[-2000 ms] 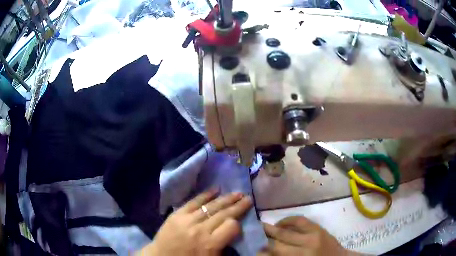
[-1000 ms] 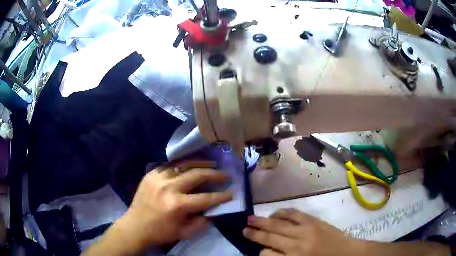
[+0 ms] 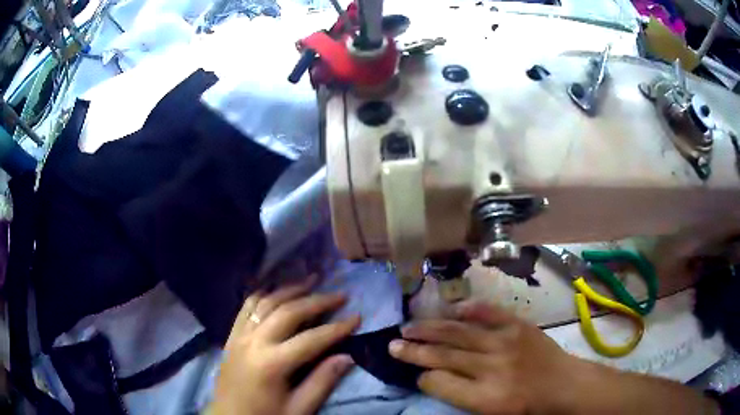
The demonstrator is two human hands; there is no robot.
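The black and grey garment body (image 3: 146, 194) lies on the table left of the machine and runs under its head. My left hand (image 3: 284, 348), with a ring, lies spread over the grey cloth (image 3: 369, 300) left of the needle area. My right hand (image 3: 479, 357) rests with its fingers on the black edge of the cloth (image 3: 381, 352), just in front of the needle area. The sewing machine (image 3: 430, 170) stands over the cloth. The presser foot and needle are mostly hidden behind the machine head.
Scissors with green and yellow handles (image 3: 613, 300) lie right of my right hand, under the machine arm. A red cloth tie (image 3: 349, 61) is on top of the machine head. Printed ruler markings (image 3: 665, 357) run along the near right table. Pale crumpled material (image 3: 154, 40) lies behind the table.
The garment's black part has shifted left and back. My right hand has moved up closer to the needle area. More of the black edge shows between my hands than two seconds ago.
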